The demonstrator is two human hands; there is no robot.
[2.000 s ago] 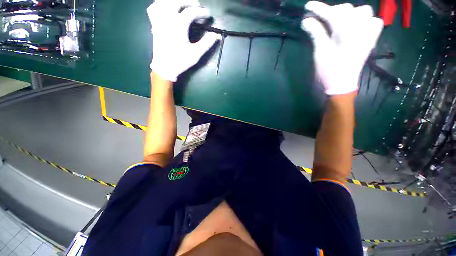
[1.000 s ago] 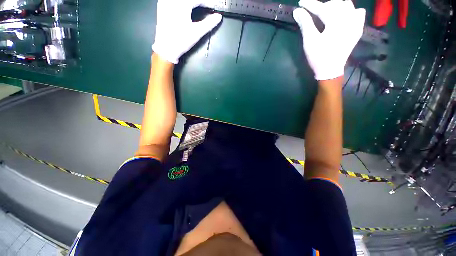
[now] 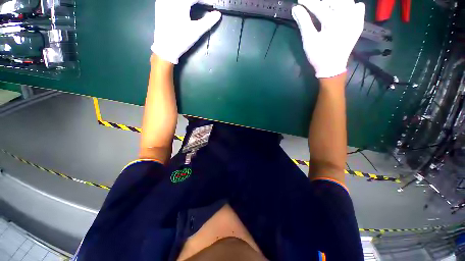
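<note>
A black wire harness (image 3: 255, 19) runs between my hands, along the near edge of a steel ruler (image 3: 250, 6). Several thin cable tie tails (image 3: 240, 41) stick out from it toward me. My left hand (image 3: 179, 30), in a white glove, grips the harness at its left part. My right hand (image 3: 331, 35), also gloved, holds the harness and ruler at the right. The ruler's end shows past my right hand, as do a harness end with more tie tails and a small white plug. The top picture edge cuts off both hands slightly.
Red tool handles (image 3: 386, 9) lie at the top right on the green bench mat (image 3: 117, 56). Clear plastic with harness pieces (image 3: 33, 35) lies at the left. Tangled harnesses (image 3: 428, 153) hang and lie at the right edge. The bench's near edge crosses below my hands.
The ruler has come into view flat along the harness, with its graduations showing. Both hands and the harness have shifted up and slightly left in the picture.
</note>
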